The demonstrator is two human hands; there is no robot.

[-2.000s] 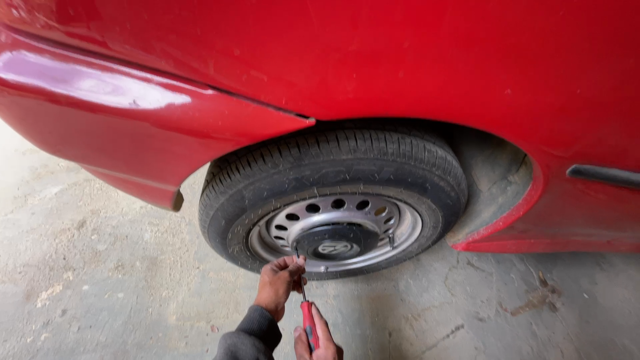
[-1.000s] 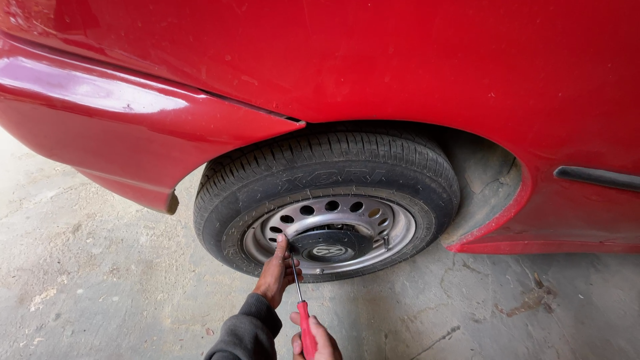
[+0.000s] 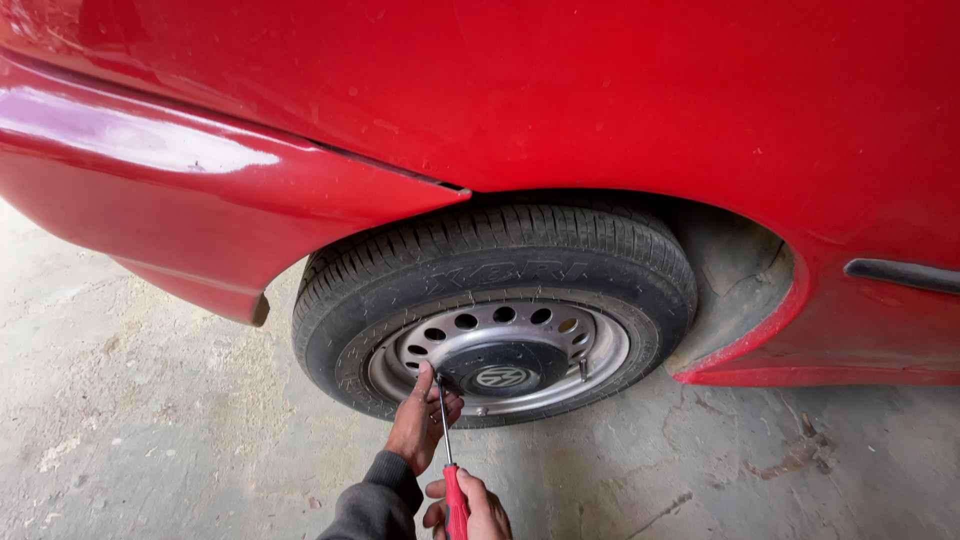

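Note:
A screwdriver with a red and dark handle (image 3: 456, 501) is gripped in my right hand (image 3: 480, 506) at the bottom of the view. Its thin metal shaft slants up to the left edge of the black Volkswagen centre cap (image 3: 502, 369), where the tip seems to meet the cap's rim. My left hand (image 3: 425, 416) is beside the shaft, its thumb near the tip and the cap's edge; whether its fingers pinch the shaft is hidden. The cap sits on a silver steel wheel (image 3: 480, 319) with round holes, inside a black tyre (image 3: 495, 259).
Red car bodywork (image 3: 637, 97) arches over the tyre. The bumper's lower corner (image 3: 259, 309) hangs left of the wheel, and a black side trim strip (image 3: 904, 274) lies at the right. Below is a stained concrete floor (image 3: 187, 420).
My left hand has moved up to the cap's left edge, its fingers now opened out more than two seconds ago. The screwdriver stays in my right hand.

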